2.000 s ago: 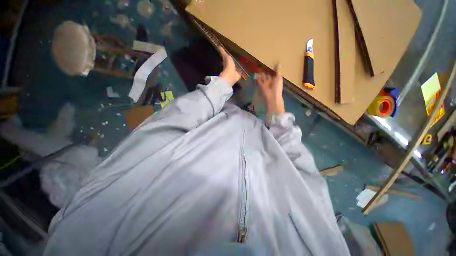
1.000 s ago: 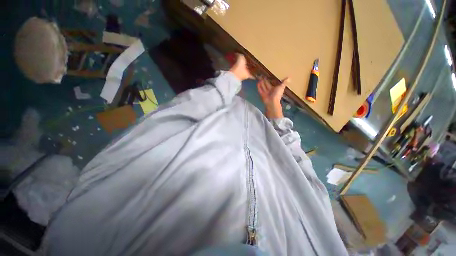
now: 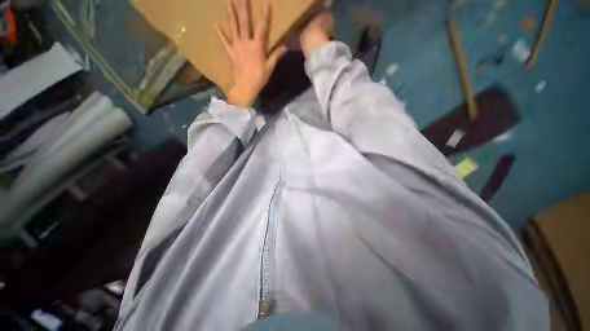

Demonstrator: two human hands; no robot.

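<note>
A tan cardboard sheet (image 3: 187,32) lies at the top of the head view, cut off by the upper edge. My left hand (image 3: 249,58) rests flat on it near its corner, fingers spread, holding nothing. My right hand (image 3: 317,32) is at the sheet's right edge, partly blurred. Its fingers are not clear, so I cannot tell whether it grips the edge. The far part of the sheet is out of the picture.
A framed glass-like corner (image 3: 145,100) lies left of the sheet. Pale rolls or wrapped stacks (image 3: 71,145) stand further left. Narrow strips (image 3: 461,64) and a dark flat piece (image 3: 488,119) lie on the blue-green floor. More brown board (image 3: 569,239) is at the lower right.
The view has swung to another side. The knife, yellow tape roll and loose strips on the sheet are out of view. My left hand has moved from the edge onto the sheet's top.
</note>
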